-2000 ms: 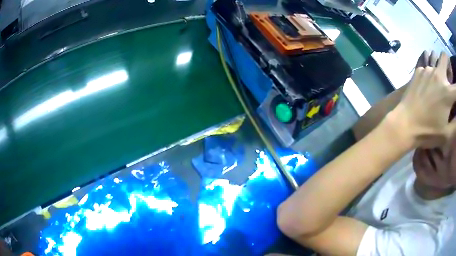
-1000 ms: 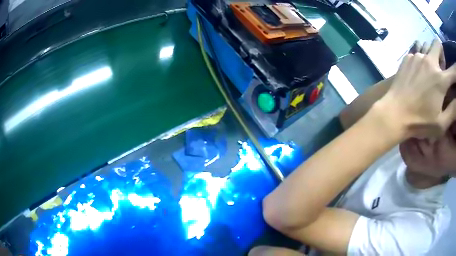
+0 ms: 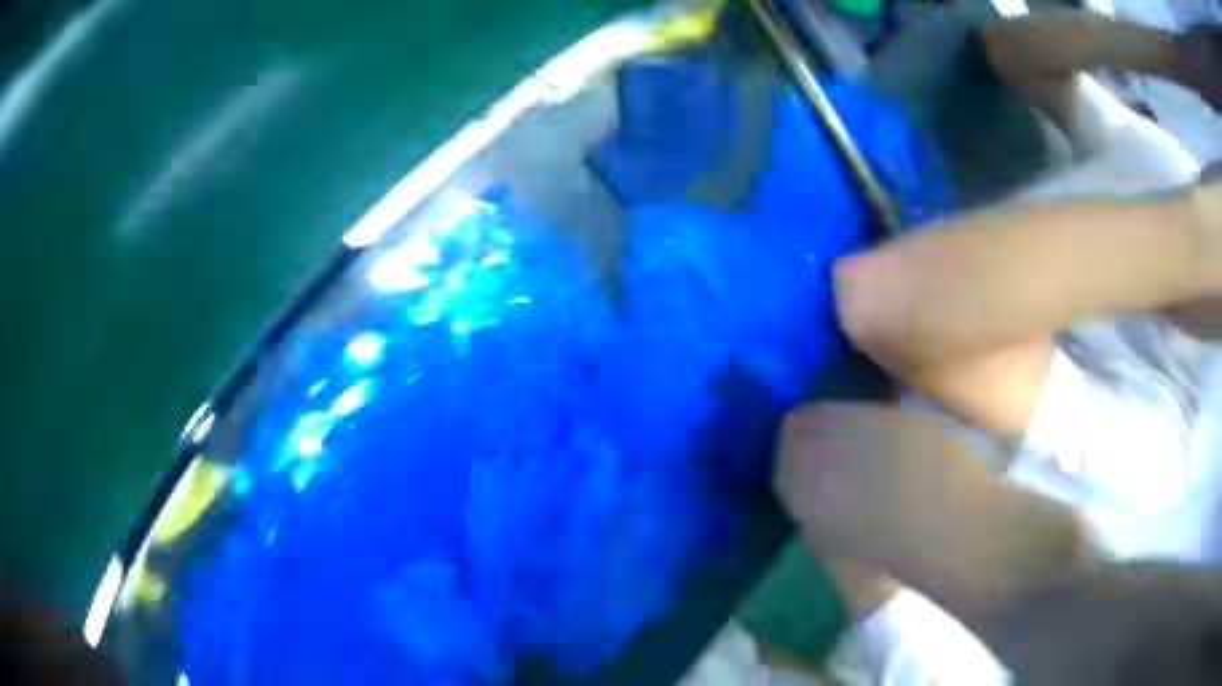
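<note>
The view is strongly blurred. Crumpled bright blue film (image 3: 536, 402) covers the near ledge, with a duller blue piece (image 3: 684, 127) at its upper end. A skin-coloured blurred shape, perhaps my right hand (image 3: 911, 496), reaches in from the lower right; whose it is and whether it holds anything cannot be made out. Above it lies the neighbouring worker's bent arm (image 3: 1019, 282), beside the film. My left hand cannot be identified; a dark blurred shape (image 3: 47, 643) sits in the lower left corner.
The glossy green belt (image 3: 174, 268) runs along the left behind a pale edge strip (image 3: 456, 161). Yellow scraps (image 3: 188, 503) lie by the edge. A thin cable (image 3: 831, 121) crosses the ledge top. The neighbour's white clothing (image 3: 1139, 429) is at the right.
The view has swung down, so the film looks larger and most of the blue and black machine has left the frame. A blurred skin-coloured shape now fills much of the lower right.
</note>
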